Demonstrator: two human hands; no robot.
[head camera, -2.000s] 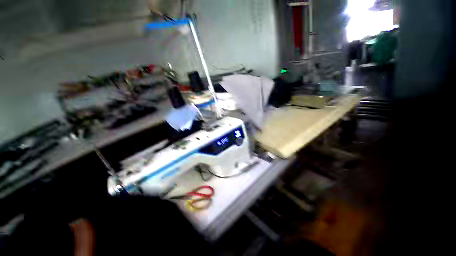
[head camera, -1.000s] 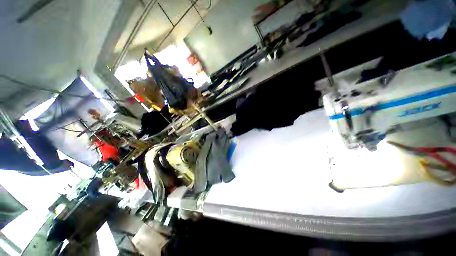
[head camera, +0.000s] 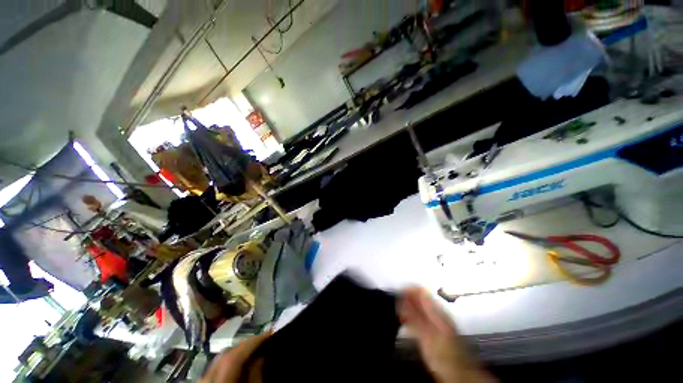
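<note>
A black fabric piece (head camera: 337, 329) is at the bottom centre, between my two hands, over the tabletop's front edge. My left hand (head camera: 238, 360) holds its left side and is cut off by the bottom edge. My right hand (head camera: 430, 325) is blurred and pinches its upper right corner. The white Jack sewing machine (head camera: 539, 179) stands to the right, with its needle area (head camera: 468, 228) brightly lit and no cloth visible under it. Scissors with red and yellow handles (head camera: 577, 256) lie right of the needle.
Black cloth (head camera: 367, 187) is heaped behind and left of the machine. Grey fabric (head camera: 284, 273) drapes beside a cream-yellow machine body (head camera: 238, 269) at left. A pale blue sheet (head camera: 558, 67) hangs below a black cone (head camera: 548, 21). A long table (head camera: 374, 135) with cloth pieces runs behind.
The view has swung from the machine's right side to its left and slightly back. Both hands have come into view with the black fabric between them, which was not visible one second ago.
</note>
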